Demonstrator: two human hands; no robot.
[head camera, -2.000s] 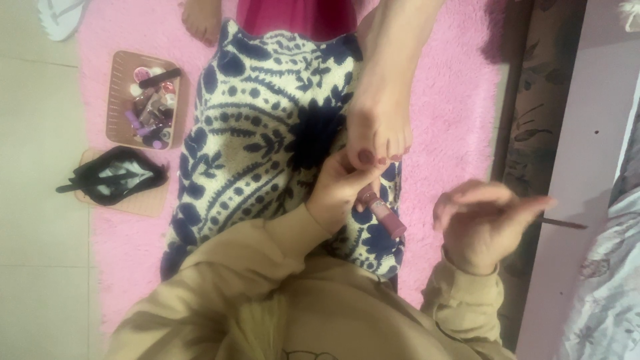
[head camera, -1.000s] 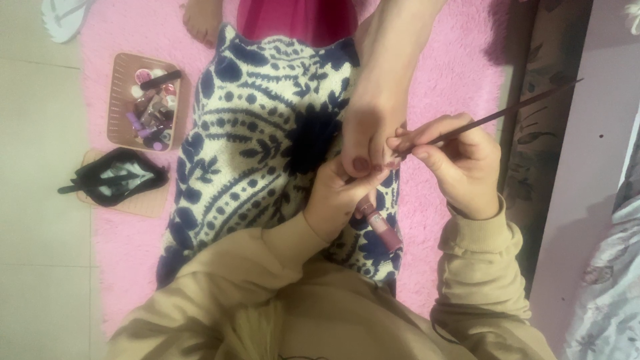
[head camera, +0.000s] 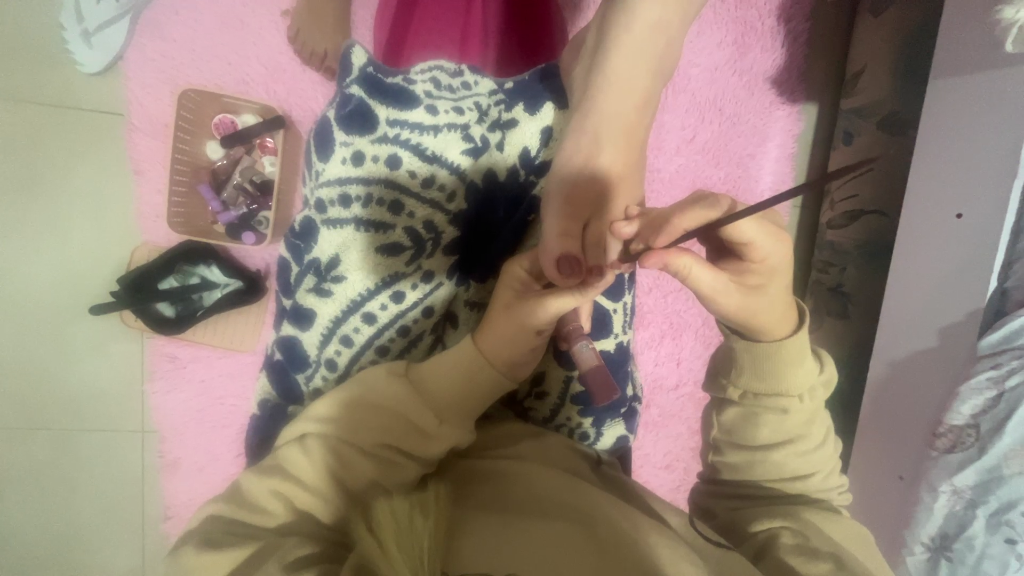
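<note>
Another person's foot (head camera: 598, 184), with dark mauve polish on the big toenail, rests over a blue and cream patterned towel (head camera: 384, 232). My left hand (head camera: 520, 312) is at the toes from below, and a bottle of mauve nail polish (head camera: 594, 368) points down from its fingers. Between the thumb and fingers of my right hand (head camera: 720, 260) is a thin dark stick (head camera: 768, 200), its lower end at the smaller toes. That tip is partly hidden by my fingers, so I cannot tell what kind of tool it is.
At the left, a pink plastic basket (head camera: 180, 172) holds small bottles and a dark stick. Below it, a black pouch (head camera: 172, 316) with white material inside lies on a pinkish lid or tray (head camera: 240, 332). A pink fluffy rug (head camera: 688, 352) lies underneath. A flip-flop (head camera: 98, 32) is at the upper left.
My right hand was apart from the foot with its fingers spread two seconds ago; one second ago it held the stick at the toes, as now. My left hand has stayed at the toes.
</note>
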